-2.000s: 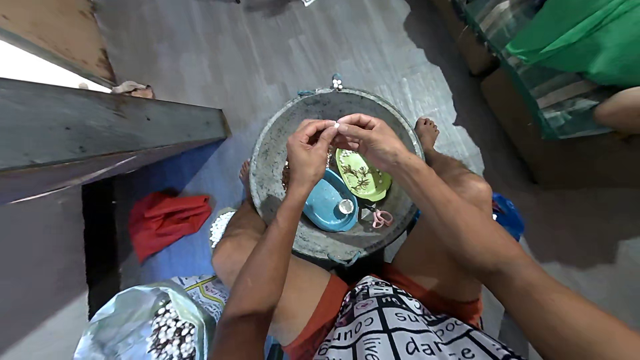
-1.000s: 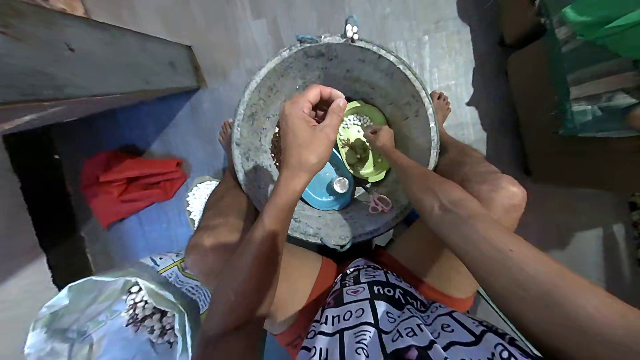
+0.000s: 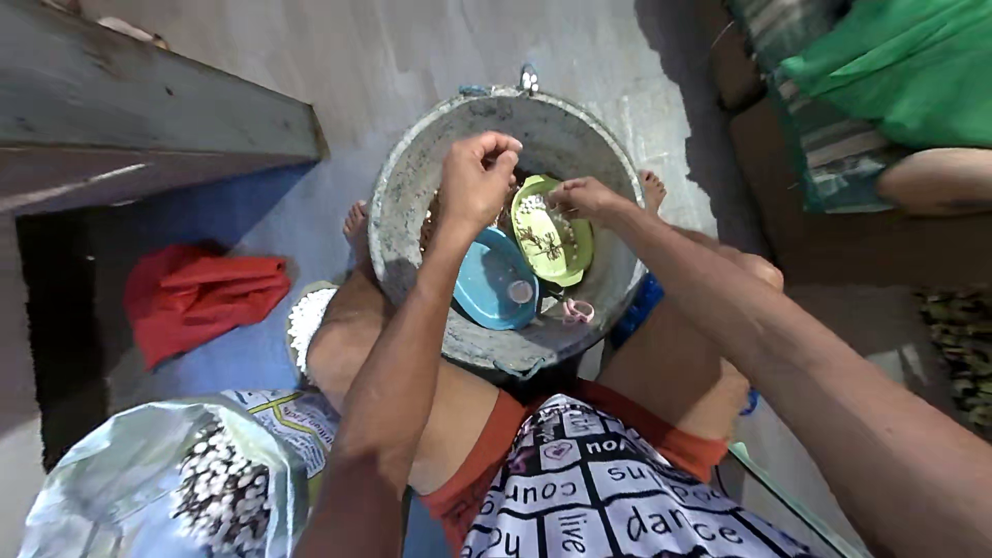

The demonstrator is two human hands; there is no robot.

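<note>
A large grey tub [image 3: 403,163] stands between the legs. Above its middle is my left hand [image 3: 484,178], thumb and forefinger pinched together; whether something small is between them cannot be told. My right hand [image 3: 589,200] reaches to the upper right edge of a yellow-green plastic dish [image 3: 554,263], its fingertips over small white pieces [image 3: 532,204]; what they touch is unclear. Brown stem-like bits [image 3: 542,242] lie in that dish. Beside it sits a blue plastic dish [image 3: 488,283] holding a small round clear-looking container [image 3: 521,291]. Pink-handled scissors [image 3: 578,311] rest in the tub's lower right part.
At the lower left an open plastic sack [image 3: 101,465] holds many white-and-brown pieces [image 3: 221,488]. A container of white pieces [image 3: 308,318] stands by the left leg, near a red cloth [image 3: 205,298]. A wooden board [image 3: 155,93] juts in from the left. Green fabric [image 3: 914,70] lies upper right.
My right hand has left my left hand's fingertips, where it was two seconds ago, and gone down to the yellow-green dish. My left hand stays raised over the tub.
</note>
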